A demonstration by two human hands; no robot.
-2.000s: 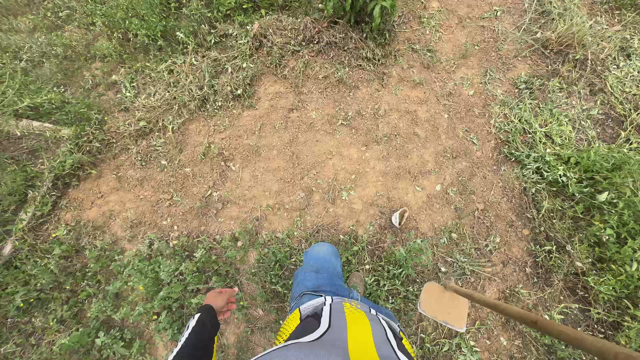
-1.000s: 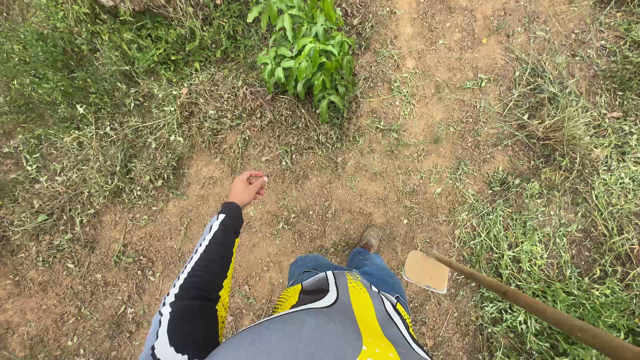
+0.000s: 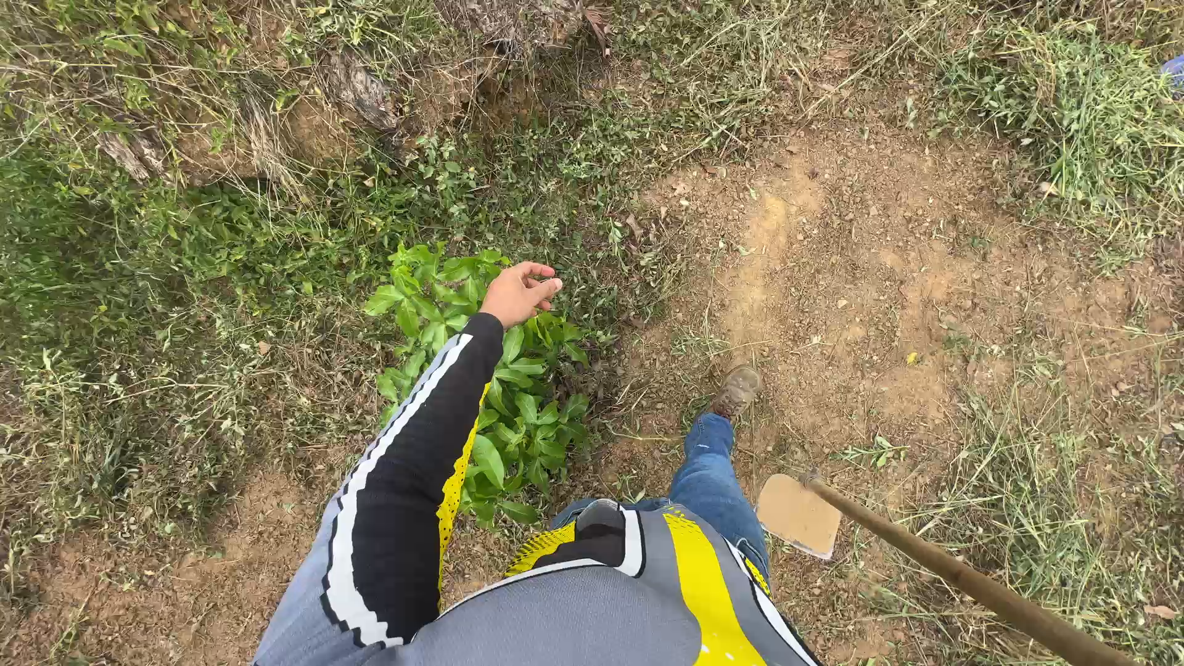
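Observation:
My left hand [image 3: 521,292] is stretched forward above a leafy green plant [image 3: 527,416], its fingers loosely curled and apart, with nothing seen in it. At the lower right is a hoe with a long wooden handle [image 3: 962,573] and a flat, soil-coloured metal blade [image 3: 799,515], beside my leg in blue jeans. The handle runs out of view at the bottom right corner. My right hand is outside the picture, so what it holds does not show.
Bare, stony soil [image 3: 832,305] stretches ahead and to the right. Cut grass [image 3: 1064,120] lies at the upper right. Weeds and a low bank with weathered wood-like pieces [image 3: 361,91] border the upper left. My brown shoe [image 3: 736,392] stands on the soil.
The view has moved forward over the ground. My left hand has risen from low beside my body to out in front. The leafy plant, earlier ahead of me, is now beside my left arm.

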